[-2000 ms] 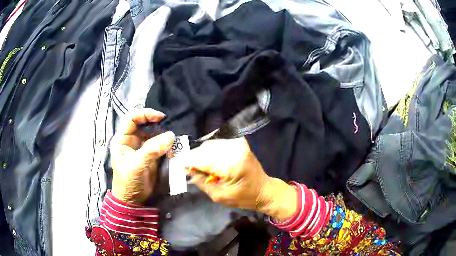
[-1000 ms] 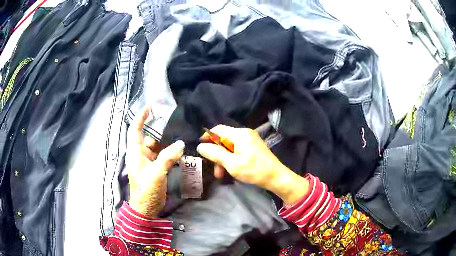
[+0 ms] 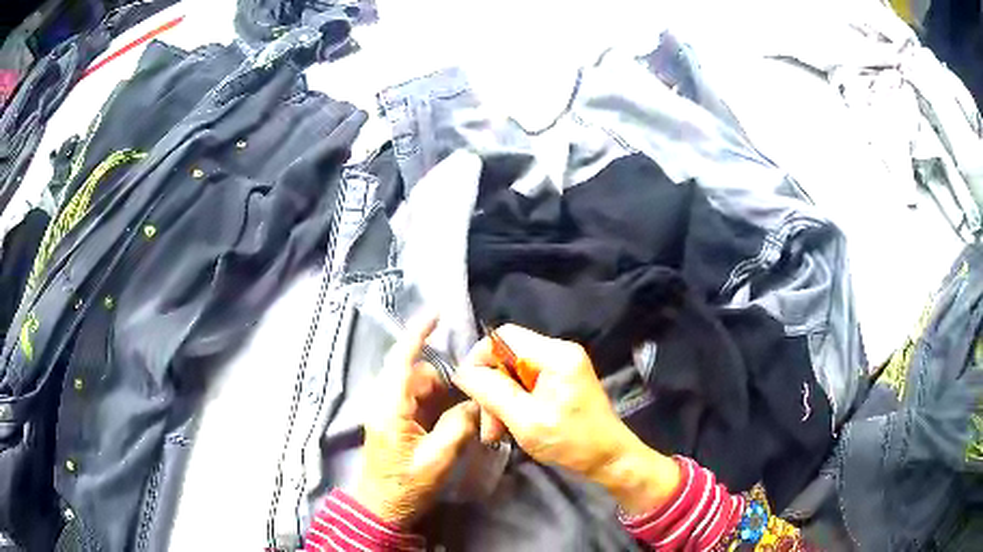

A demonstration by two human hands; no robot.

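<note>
A denim garment lies inside out in front of me, with black lining (image 3: 582,243) and light grey denim (image 3: 437,232) beside it. My right hand (image 3: 555,404) is closed around thread snips with an orange handle (image 3: 515,360); their dark tip points up and left, and the blades are mostly hidden. My left hand (image 3: 418,447) is just left of it, thumb and fingers on the garment's grey cloth near a stitched seam. The fingertips of both hands nearly meet. A pinkish loose thread (image 3: 805,401) lies on the lining at the right.
A dark garment with small brass buttons and green embroidery (image 3: 81,221) lies at the left on the white tabletop (image 3: 232,399). Another dark garment (image 3: 900,464) touches the work at the right. A pale garment (image 3: 905,97) lies at the far right back.
The garments appear lower and further right in view. The white size label that was between my hands no longer shows. My right hand still holds the snips, close to my left hand.
</note>
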